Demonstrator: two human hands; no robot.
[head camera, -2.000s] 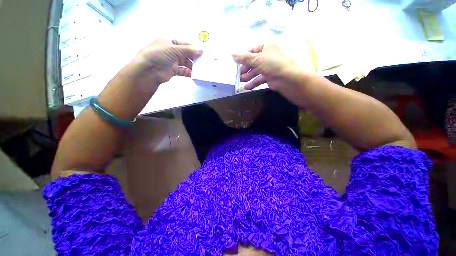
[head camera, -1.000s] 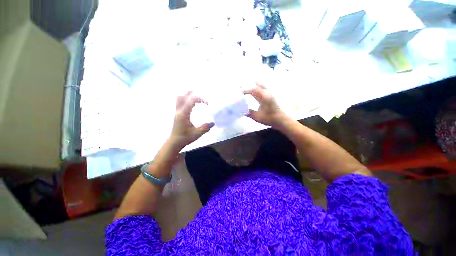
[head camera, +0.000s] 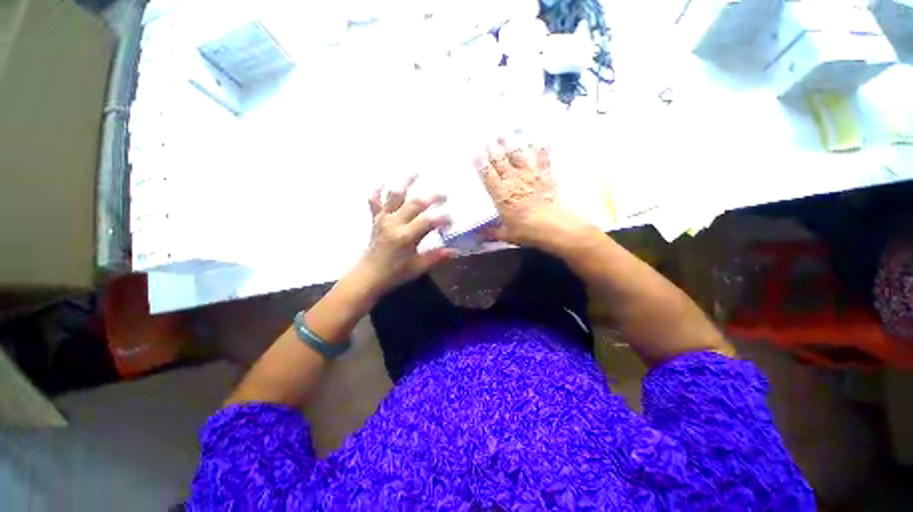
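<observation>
A small white box (head camera: 467, 217) lies between my two hands at the table's front edge; its near side looks pale lilac and its top is washed out by glare. My left hand (head camera: 401, 236) is at its left end, thumb at the near side and fingers spread and curled over it. My right hand (head camera: 520, 188) lies over its right end, fingers pointing away from me, with the thumb tucked at the near side. Both hands hold the box. Its lid and any print cannot be made out.
White boxes stand at the back left (head camera: 243, 62) and back right (head camera: 833, 50), with a yellow strip (head camera: 835, 121) by the right ones. Dark cables (head camera: 573, 50) and small white units lie at the back middle. A brown carton (head camera: 50, 150) stands left of the table, red stools below.
The flat lilac-white face seen between my fingertips a second ago is now low at the table edge. My right hand has flattened over it and my left fingers have closed in. The view has shifted.
</observation>
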